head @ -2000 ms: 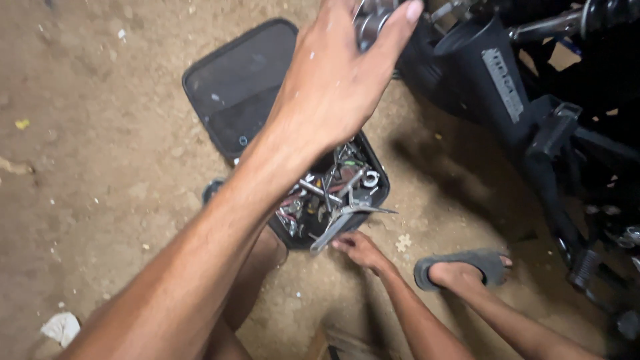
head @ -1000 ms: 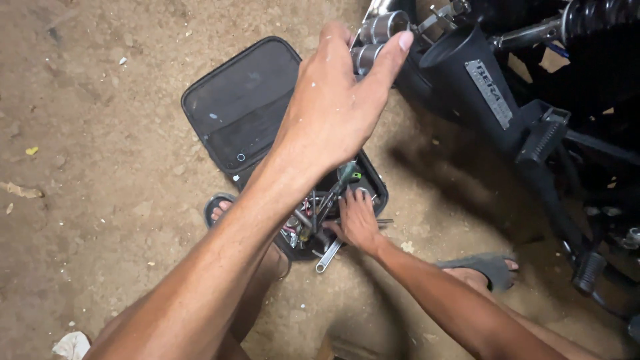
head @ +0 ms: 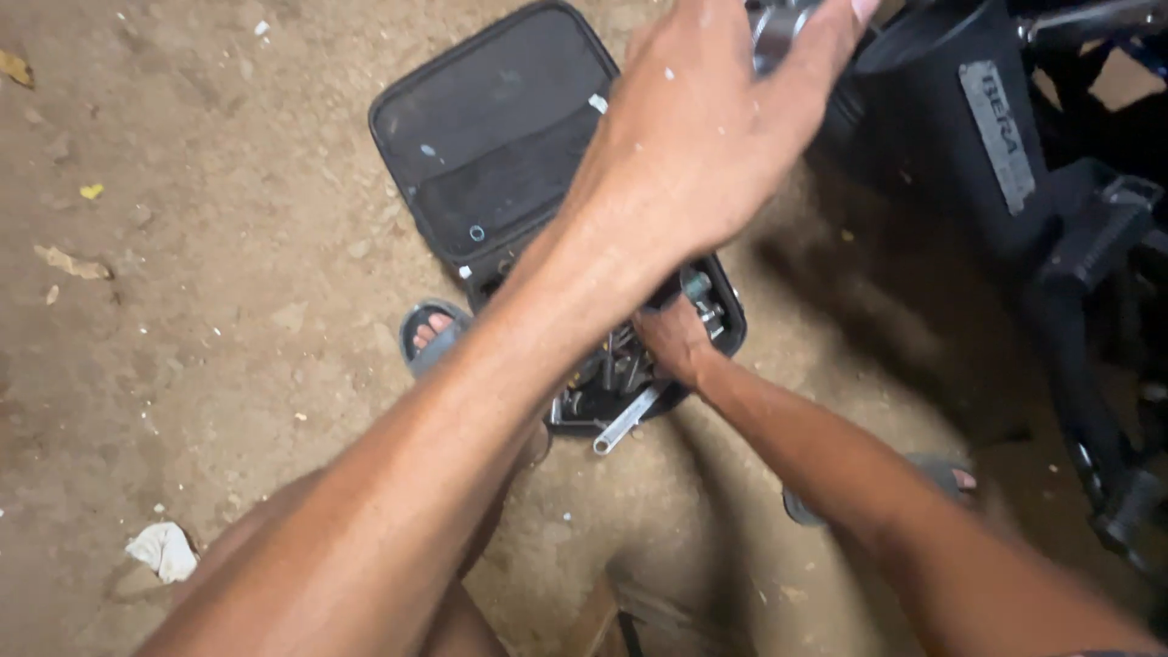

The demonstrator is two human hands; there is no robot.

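Observation:
My left hand (head: 721, 119) reaches up to the top edge, its thumb and fingers around a shiny cylindrical metal part (head: 776, 32) beside the motorcycle; the part runs out of view. Below it, my right hand (head: 675, 339) is down inside a black zippered tool case (head: 737, 306) among loose metal tools. Its fingertips are hidden, so whether it holds something does not show. A combination wrench (head: 628, 420) lies over the near rim of the case, close below my right hand. My left forearm hides part of the case, whose lid (head: 502, 119) lies open.
A motorcycle (head: 1031, 182) with a black lettered cover stands at the right. My sandalled feet are on the dirt floor (head: 274, 319) on both sides of the case. A wooden object (head: 598, 620) is at the bottom edge, and a crumpled white scrap (head: 162, 550) lies lower left.
Two seconds ago my right hand was at the near edge of the case by a silvery tool; it has moved inward among the tools. My left hand has stayed at the metal part.

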